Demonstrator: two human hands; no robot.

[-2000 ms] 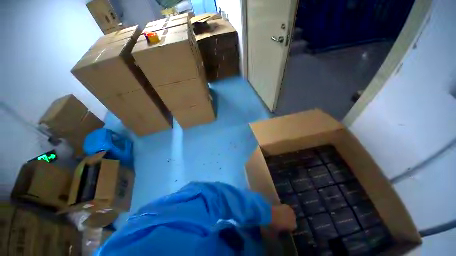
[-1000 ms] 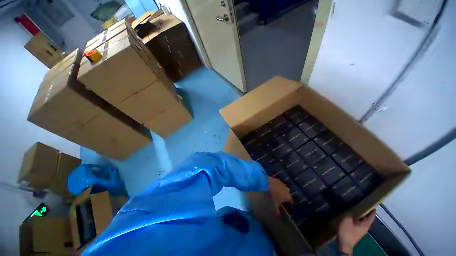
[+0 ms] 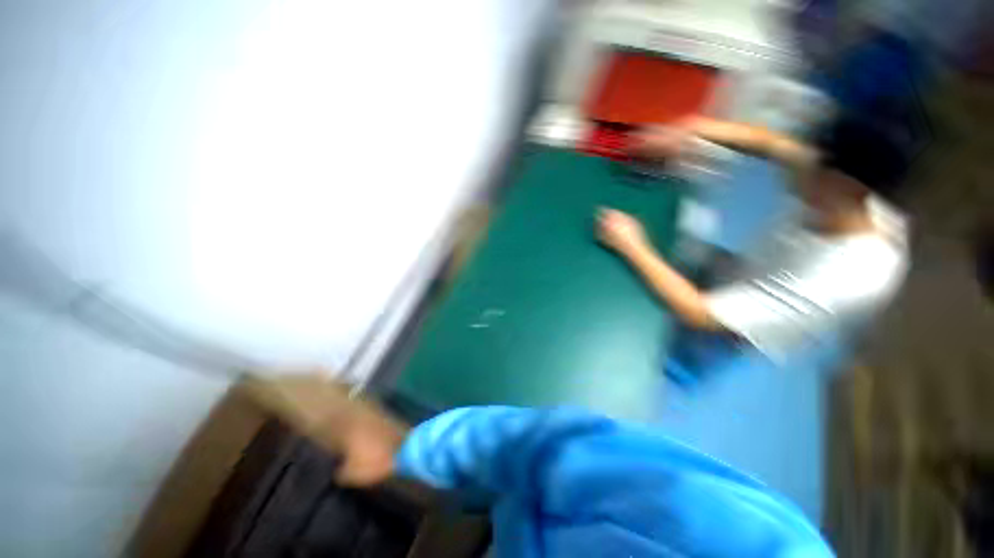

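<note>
The open brown carton [image 3: 191, 474] is at the lower left, cut off by the frame's bottom edge, with dark boxes [image 3: 316, 518] in it. My right hand [image 3: 365, 445], at the end of a blue sleeve, is over the carton's edge beside the bench. It is strongly blurred, so I cannot tell whether its fingers grip the edge. My left hand is not in view.
The green-topped bench [image 3: 545, 294] runs away to a white machine with a red curtain [image 3: 654, 87]. A person in a white top [image 3: 812, 283] sits at its right side, one hand [image 3: 619, 229] over the bench, the other near the machine's opening. A white wall [image 3: 273, 196] is left.
The view has swung right from the carton and stacked cartons to the bench and coworker. The carton now shows at lower left. My left hand has left the picture.
</note>
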